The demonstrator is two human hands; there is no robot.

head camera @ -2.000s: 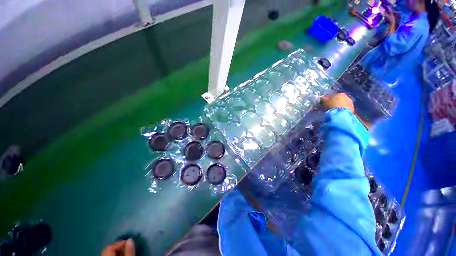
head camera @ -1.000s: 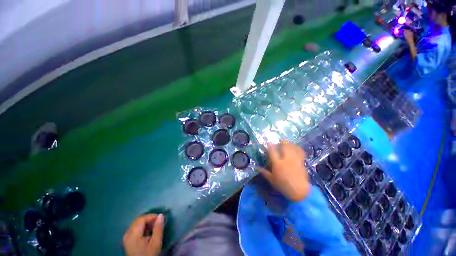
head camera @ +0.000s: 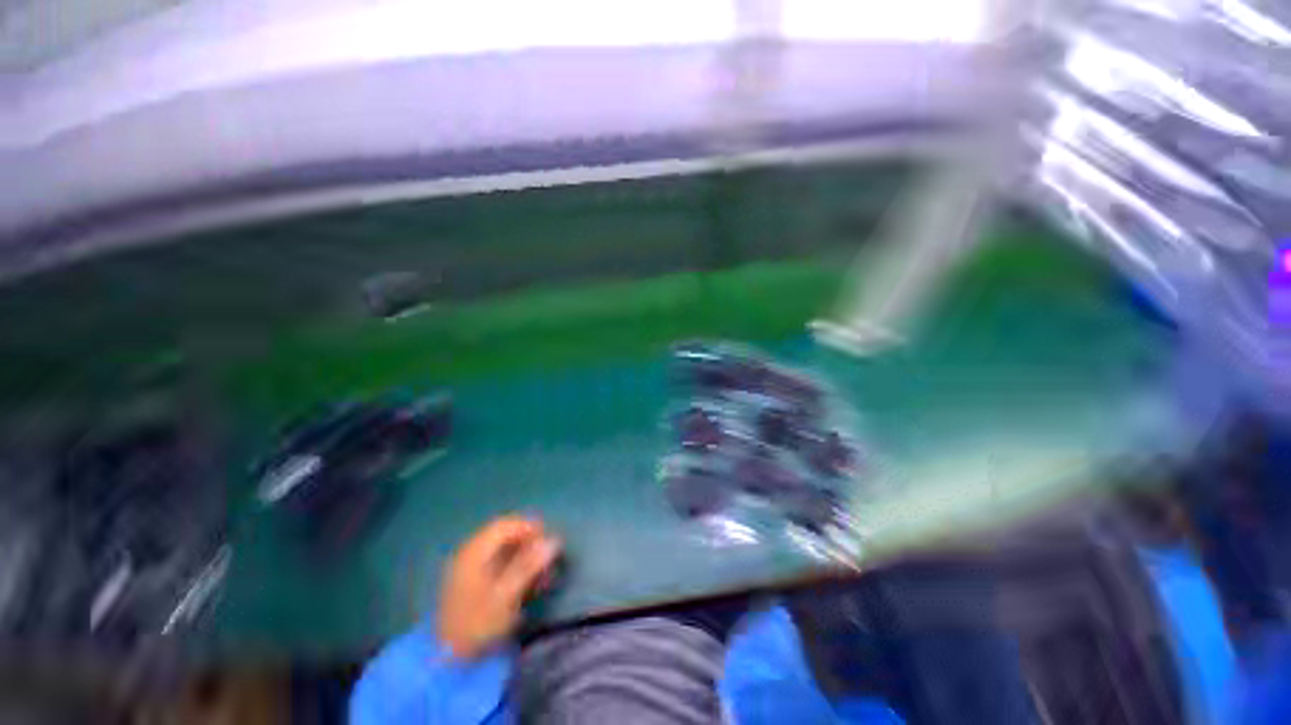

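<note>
The view is strongly blurred. My left hand (head camera: 496,584) is at the bench's front edge, fingers curled, with something dark at the fingertips; whether it is held is unclear. My right hand is not visible; a blue sleeve (head camera: 772,666) shows at the bottom. A group of round black parts (head camera: 758,446) on crinkled clear film lies on the green bench, right of my left hand. A shiny, streaked clear sheet, apparently the blister tray (head camera: 1154,156), stands raised and tilted at the upper right.
A dark pile of round parts in film (head camera: 354,460) lies left of my left hand. One small dark part (head camera: 397,295) lies farther back. A white post (head camera: 920,262) stands at the bench's right. More blurred dark and shiny items (head camera: 106,531) are at the far left.
The view has swung left. The clear tray is off the bench and now shows raised at the upper right. My right hand has left the view. My left hand stays at the bench edge.
</note>
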